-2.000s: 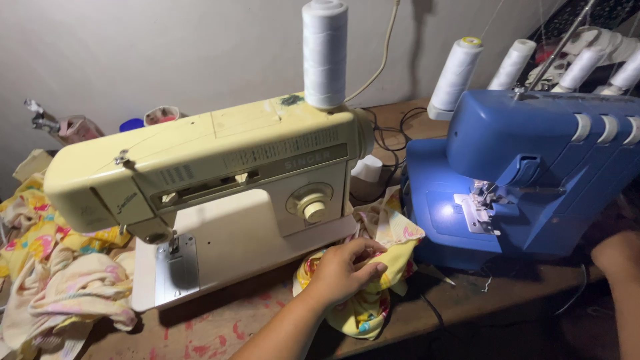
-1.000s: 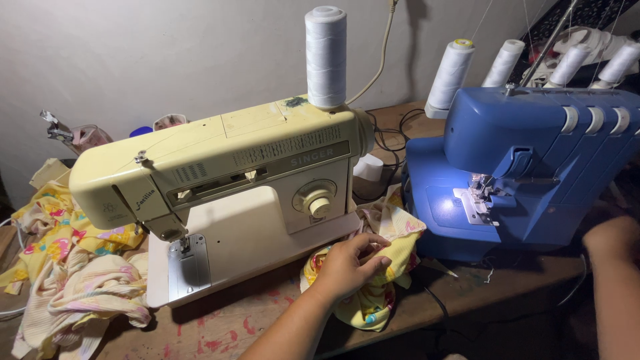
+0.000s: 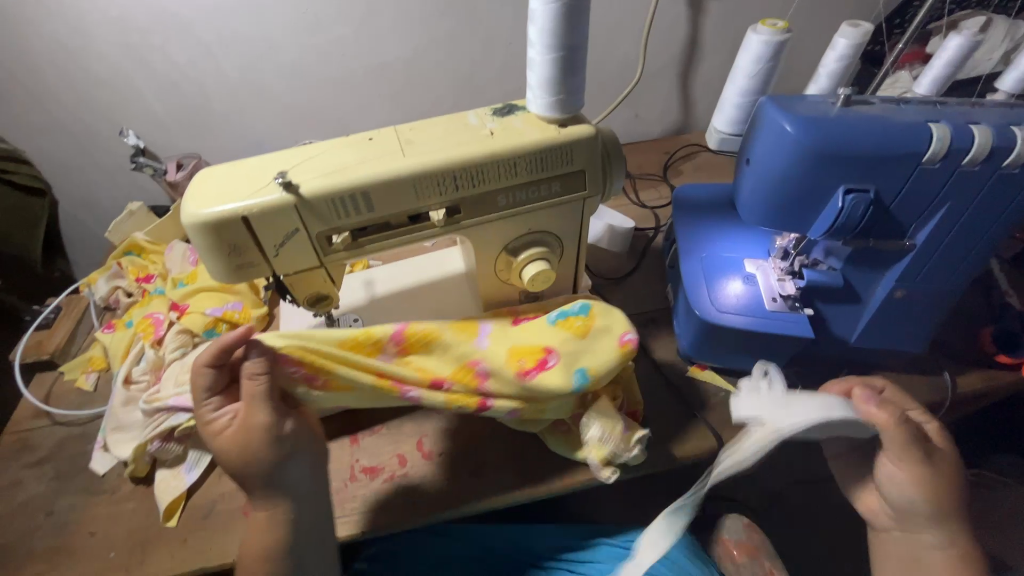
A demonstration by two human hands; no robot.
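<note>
My left hand (image 3: pixel 252 400) pinches one end of a yellow printed fabric piece (image 3: pixel 480 360), which stretches rightward in front of the cream Singer sewing machine (image 3: pixel 400 192). The machine's needle area is partly hidden behind the cloth. Between the fingers and thumb of my right hand (image 3: pixel 896 448) is a white elastic-like band (image 3: pixel 792 412), looped at its left end and hanging down toward my lap. Behind that hand stands the blue overlock machine (image 3: pixel 864 216), its lamp lighting the presser foot (image 3: pixel 776 284). A bunched pale end of fabric (image 3: pixel 612 436) lies at the table's front edge.
More yellow printed cloth (image 3: pixel 168 320) is heaped at the left, beside a white cable (image 3: pixel 32 392). A large white thread cone (image 3: pixel 558 60) tops the cream machine. Further cones (image 3: pixel 748 80) stand behind the blue one. Black cords (image 3: pixel 656 200) run between the machines.
My left hand has moved left, and the yellow fabric near the cream machine's right end is now stretched across its front. My right hand has come into fuller view holding a white band.
</note>
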